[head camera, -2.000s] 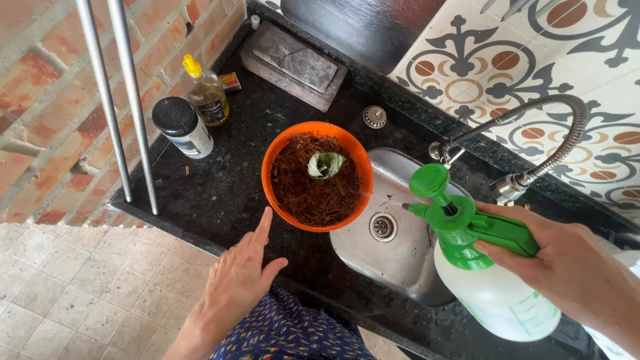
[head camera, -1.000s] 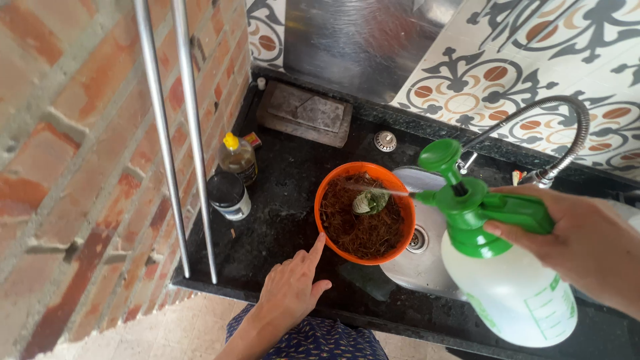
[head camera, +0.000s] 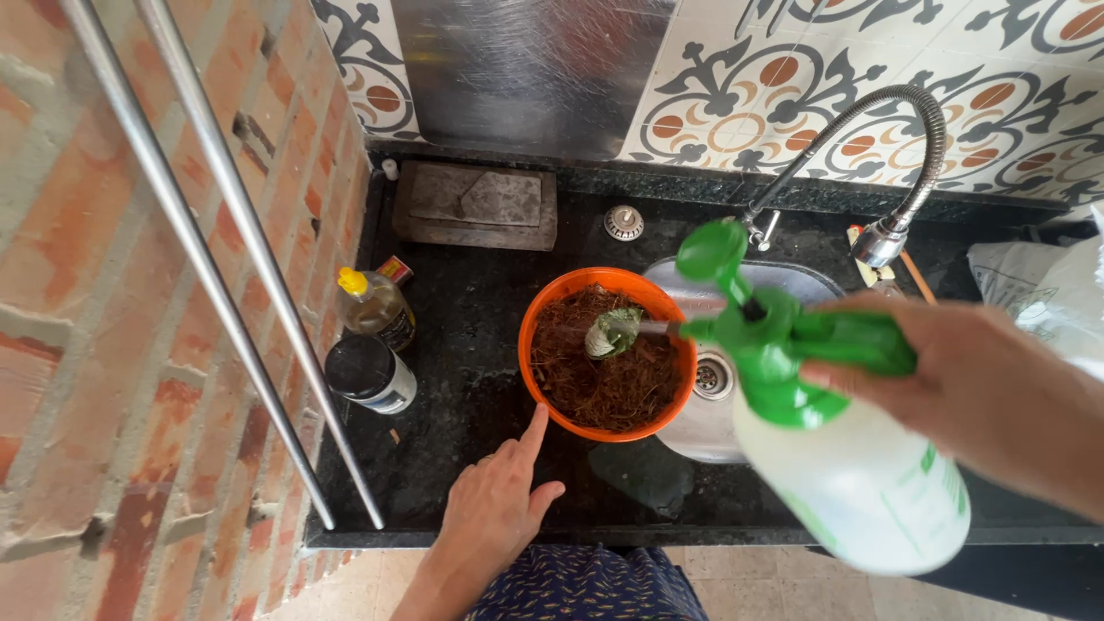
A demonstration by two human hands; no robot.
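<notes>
An orange plastic pot [head camera: 536,392] filled with brown fibrous substrate [head camera: 621,392] stands on the black counter, its right side over the sink's edge. A small curled green and whitish leaf [head camera: 613,332] sits amid the fibre. My left hand [head camera: 503,493] touches the pot's lower left rim with the index fingertip and holds nothing. In my right hand [head camera: 931,371] is the green handle of a pressure sprayer [head camera: 854,483] with a translucent white tank. Its nozzle points left at the leaf, with a blurred spray leaving it.
A steel sink [head camera: 699,431] with a spring-neck faucet [head camera: 918,103] lies right of the pot. A yellow-capped bottle [head camera: 377,306], a black-lidded jar [head camera: 371,373] and two metal bars [head camera: 233,233] are left. Behind are a gray block [head camera: 474,207] and a sink strainer [head camera: 624,222].
The sprayer's nozzle has come closer to the pot, and spray now shows over the fibre, unlike two seconds ago. My left index finger stays by the pot's rim. The view has shifted.
</notes>
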